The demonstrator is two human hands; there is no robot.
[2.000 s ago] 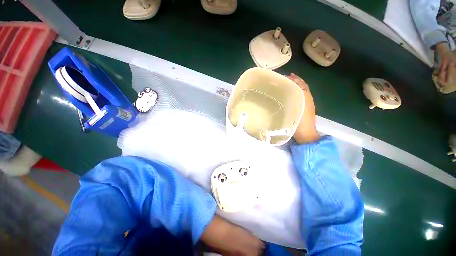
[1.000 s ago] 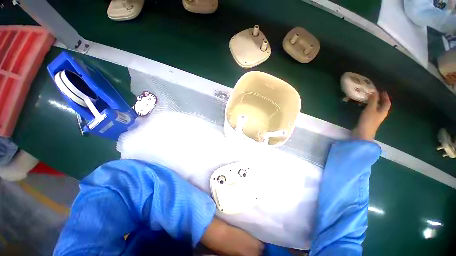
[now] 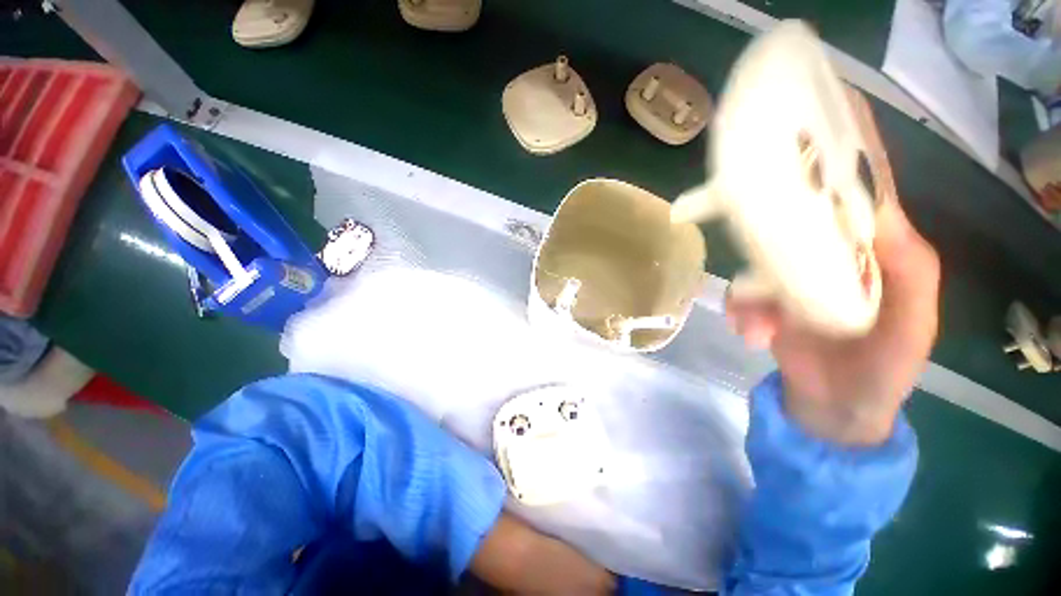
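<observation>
My right hand (image 3: 867,338) holds a cream cover (image 3: 791,175) raised close to the camera. The cover is tilted, with pegs pointing left and openings in its face; it is slightly blurred. A deep beige open tub (image 3: 622,250) with white arm-like pieces inside stands left of my right hand. A flat cream cover (image 3: 556,448) with two dark-ringed holes lies on the white sheet (image 3: 396,320). My left hand (image 3: 547,559) is low at the bottom edge; its fingers are hidden, so its hold cannot be seen.
Several two-post covers (image 3: 549,107) lie on the dark green belt (image 3: 419,105). A blue tape dispenser (image 3: 221,221) and a small white plate (image 3: 346,247) are at left, beside a coral-red tray (image 3: 52,163). Another worker's blue sleeve (image 3: 989,41) shows at upper right.
My right hand has left the tub's side, taken the cover from the belt and raised it up and left towards the camera. Other covers on the belt have shifted left.
</observation>
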